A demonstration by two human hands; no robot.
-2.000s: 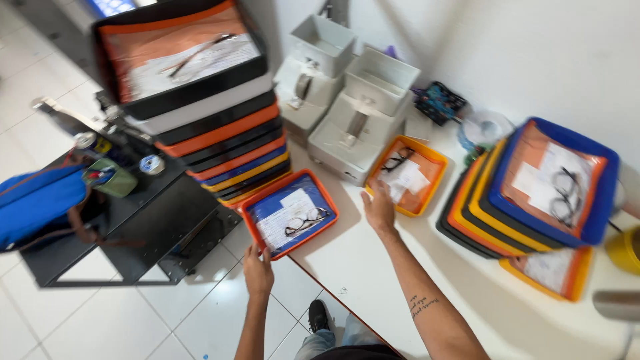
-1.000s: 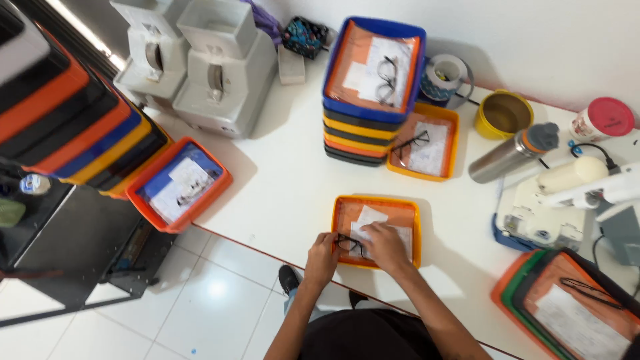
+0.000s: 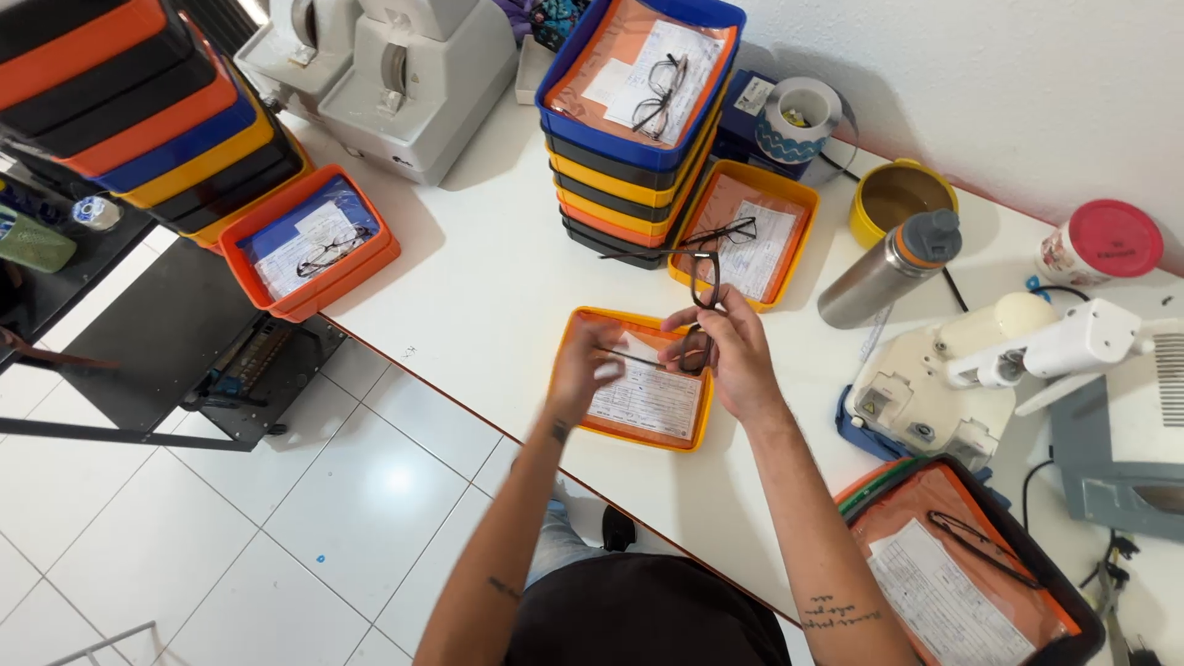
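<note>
My right hand (image 3: pixel 731 347) holds a pair of dark-framed eyeglasses (image 3: pixel 705 282) upright by the lens rims, above a yellow plastic tray (image 3: pixel 708 407). One temple points left toward the tray stack. My left hand (image 3: pixel 588 363) is blurred, over the tray's left side, with its fingers apart near the lower temple; whether it touches it I cannot tell. In the tray lie a printed paper form (image 3: pixel 647 398) and a smaller slip on an orange plastic sleeve. Behind stands a stack of trays topped by a blue tray (image 3: pixel 592 134) with eyeglasses and papers.
An orange tray (image 3: pixel 393 248) with glasses is at the left, beside tall stacked trays (image 3: pixel 203 120). Grey machines (image 3: pixel 416 102) stand behind. A yellow tray (image 3: pixel 803 222), yellow mug (image 3: pixel 902 176), steel bottle (image 3: pixel 869 277), white device (image 3: pixel 943 379) and black-rimmed tray (image 3: pixel 1082 610) occupy the right.
The eyeglasses, low in the yellow tray a second ago, are now lifted above it in my right hand. Two seconds ago my hands were at an orange tray and a yellow tray near the machines.
</note>
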